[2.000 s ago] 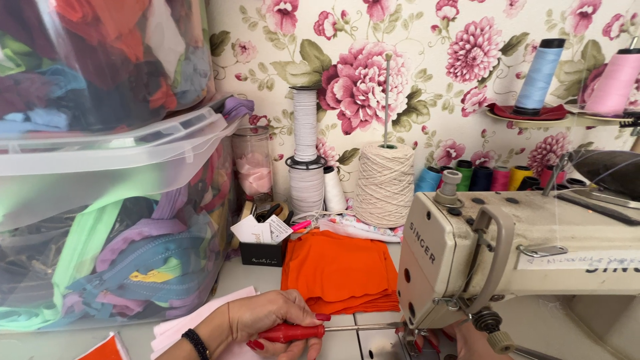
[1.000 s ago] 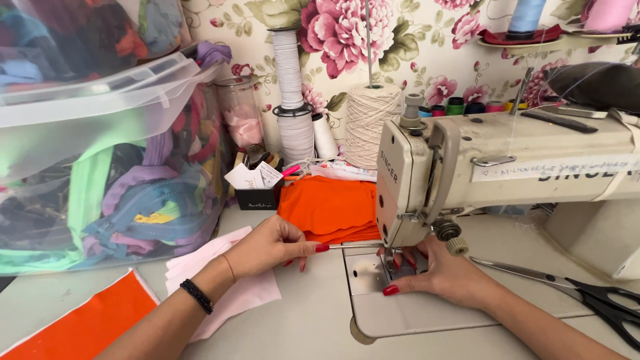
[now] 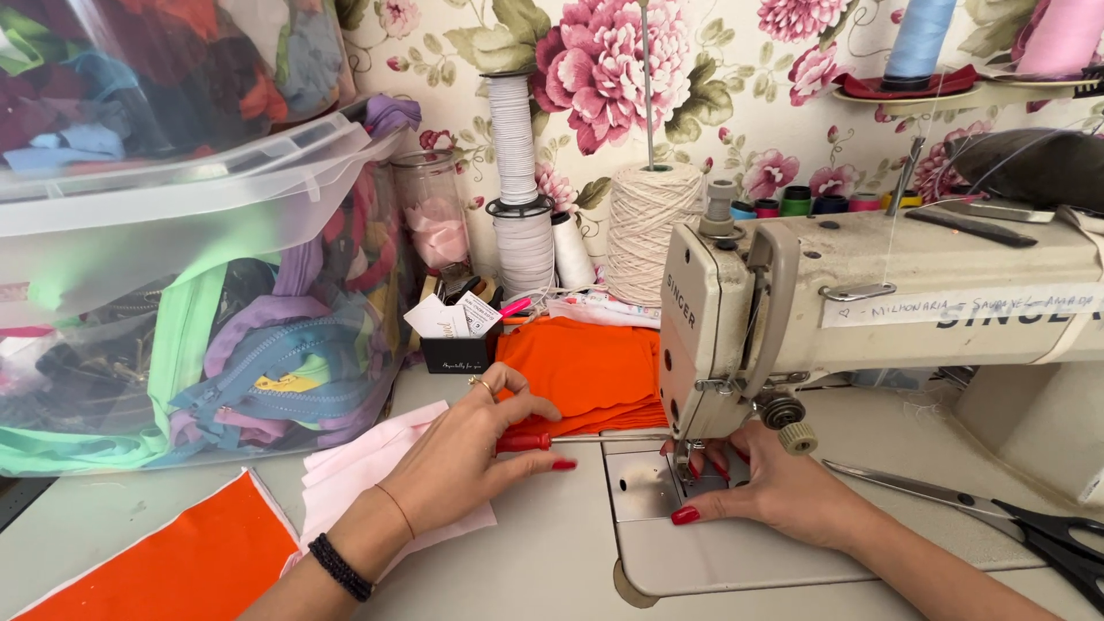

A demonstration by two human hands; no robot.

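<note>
A Singer sewing machine (image 3: pixel 716 319) stands at the right. My right hand (image 3: pixel 768 492) is at its presser foot (image 3: pixel 686 461), thumb over the metal needle plate (image 3: pixel 642 487) and fingertips behind the foot; whether they pinch a small part cannot be told. A screwdriver with a red handle (image 3: pixel 523 442) lies on the table behind the plate, its shaft pointing at the needle area. My left hand (image 3: pixel 470 453) hovers around the handle with thumb and fingers apart, seemingly not gripping it. Folded orange fabric (image 3: pixel 578 366) lies just behind the screwdriver.
Black-handled scissors (image 3: pixel 992 509) lie at the right. Pink fabric (image 3: pixel 371 474) is under my left forearm, orange fabric (image 3: pixel 181 561) at the front left. Clear plastic bins (image 3: pixel 285 198) fill the left. Behind stand a cone of cream cord (image 3: pixel 651 233), elastic spools (image 3: pixel 522 241) and a black card box (image 3: pixel 457 352).
Two seconds ago my left hand gripped the screwdriver's red handle; now its fingers are apart beside it. My right hand has come around to the front of the presser foot. The view has shifted.
</note>
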